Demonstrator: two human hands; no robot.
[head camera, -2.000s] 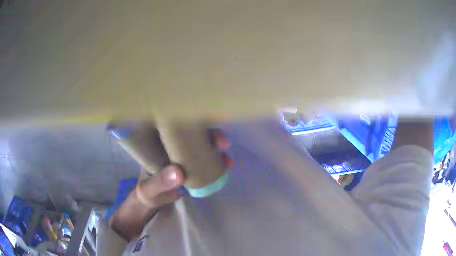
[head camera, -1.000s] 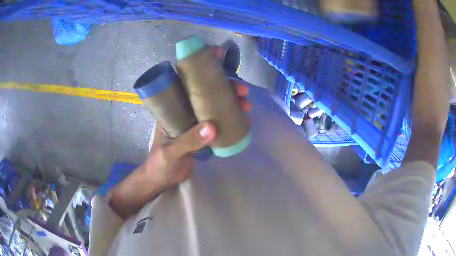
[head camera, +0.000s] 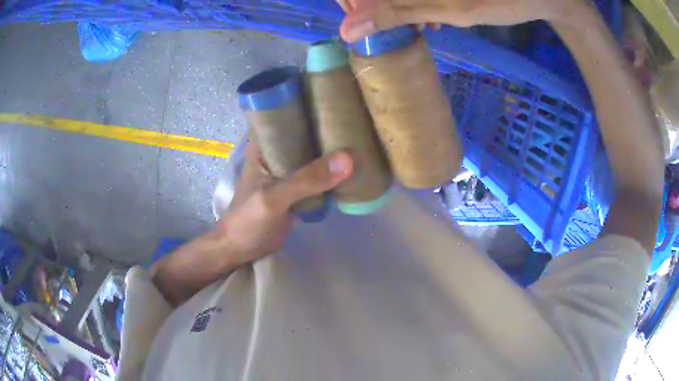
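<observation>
My left hand (head camera: 287, 193) holds two thread cones side by side, thumb across their front. One is a darker khaki cone with blue ends (head camera: 279, 134), its dark hollow opening upward. The other is a khaki cone with mint-green ends (head camera: 346, 134). My right hand (head camera: 454, 13), at the top edge and partly cut off, grips a golden-brown cone with a blue upper end (head camera: 409, 111) by its top. This cone is fatter and yellower and hangs tilted right beside the mint-green one. The far fingers of my left hand are hidden behind the cones.
A blue slotted crate (head camera: 569, 134) stands at the right, with a blue crate edge (head camera: 201, 16) across the top. More cones show lower at the right, behind my arm. A blue plastic bag (head camera: 106, 41) lies on the grey floor near a yellow line (head camera: 126, 134). Cluttered crates stand lower left.
My right hand has come from the crate at the upper right, now gripping the golden-brown cone beside the other two. The two cones in my left hand have shifted slightly right and up.
</observation>
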